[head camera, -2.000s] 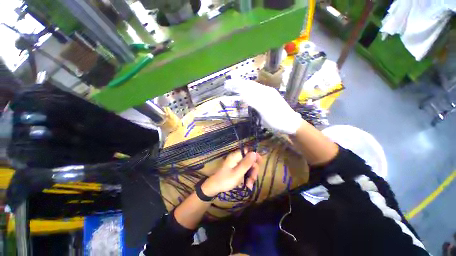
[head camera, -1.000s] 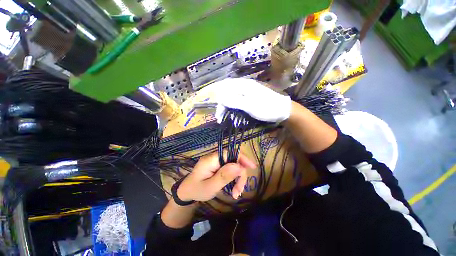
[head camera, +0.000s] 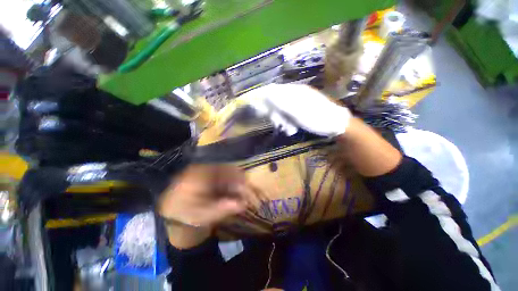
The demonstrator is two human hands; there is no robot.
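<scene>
My right hand (head camera: 304, 111), in a white glove, is closed over black cables above the far part of the cardboard board (head camera: 278, 187). The fingers are partly hidden. My left hand (head camera: 201, 196), bare, is strongly blurred over the left part of the board, and whether it holds anything cannot be told. The black cables (head camera: 272, 154) run as a band across the board below the glove, blurred towards the left. Several loose strands cross the near part of the board. Their tips (head camera: 406, 116) stick out right of my right wrist.
A green press platen (head camera: 238, 48) with green-handled pliers (head camera: 150, 48) spans the far side, above a metal die (head camera: 255, 71). Metal tubes (head camera: 392, 65) and a white tub (head camera: 437, 162) are at right. Tied cable bundles (head camera: 88, 171) and a blue bin (head camera: 136, 241) are at left.
My left hand has moved left, away from the gloved hand, and is blurred. The strands that stood between the two hands are gone from there, baring more of the board's print.
</scene>
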